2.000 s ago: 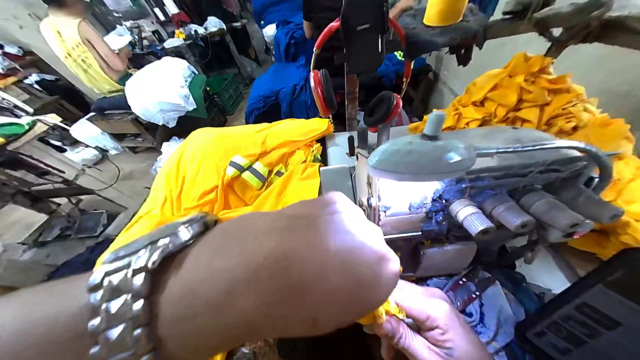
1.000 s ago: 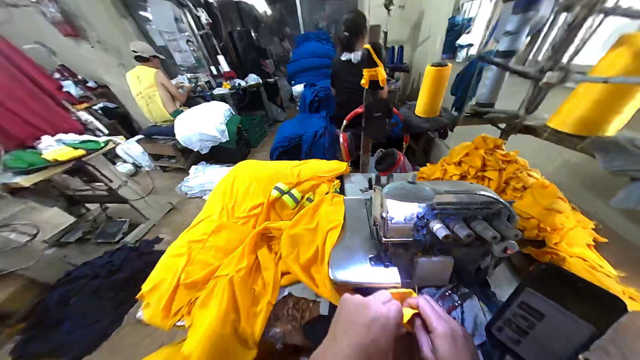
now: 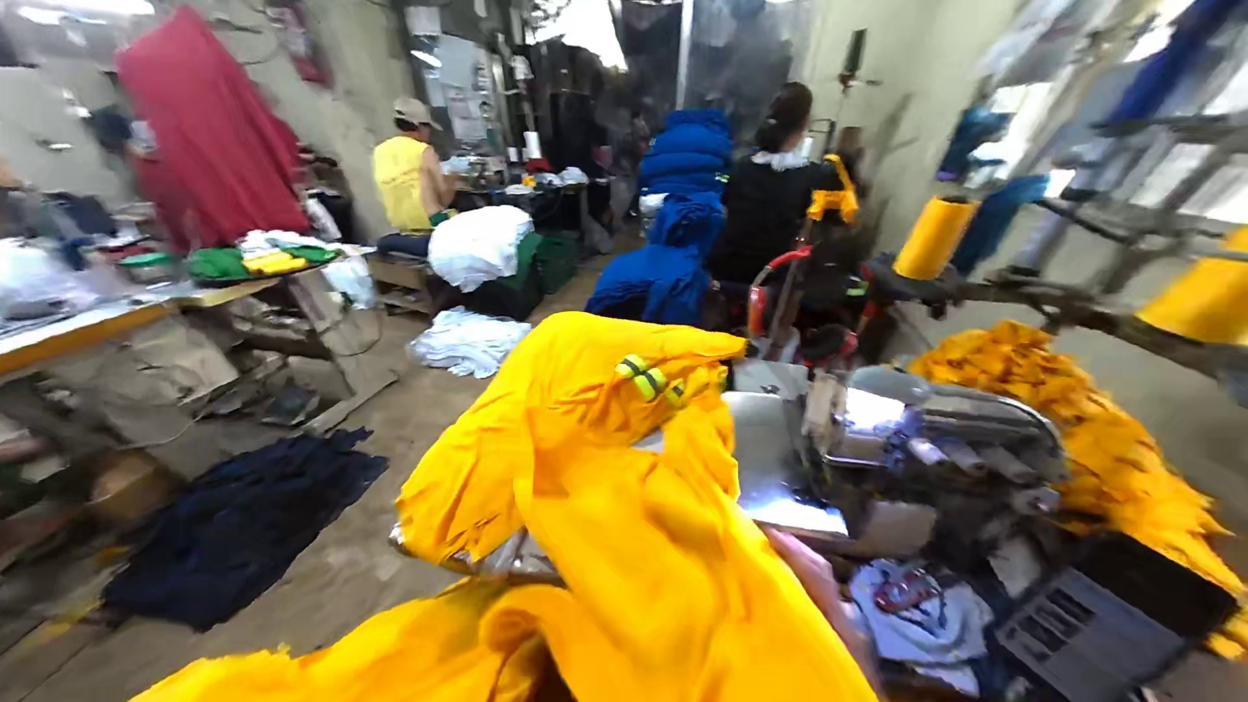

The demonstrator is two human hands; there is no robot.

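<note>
Yellow fabric [image 3: 624, 507] spreads over the left of the machine bed and fills the lower middle of the view. Part of my right hand [image 3: 814, 575] shows at the cloth's right edge, just below the metal bed; its fingertips are hidden by the cloth. My left hand is not visible. An overlock sewing machine [image 3: 936, 419] stands right of the cloth with its lamp lit. Yellow pieces with dark-striped lime bands [image 3: 641, 378] lie on the fabric near the bed.
Yellow cloth [image 3: 1102, 439] is heaped behind the machine. A dark bin [image 3: 1111, 614] and a pale rag [image 3: 921, 624] are at lower right. Yellow thread cones [image 3: 934, 237] stand on a rack. Dark cloth [image 3: 244, 526] lies on the floor. Two people sit farther back.
Both hands were together at the machine's front edge one second ago; now only part of one shows, beside yellow fabric raised across the foreground. The view has swung left and up.
</note>
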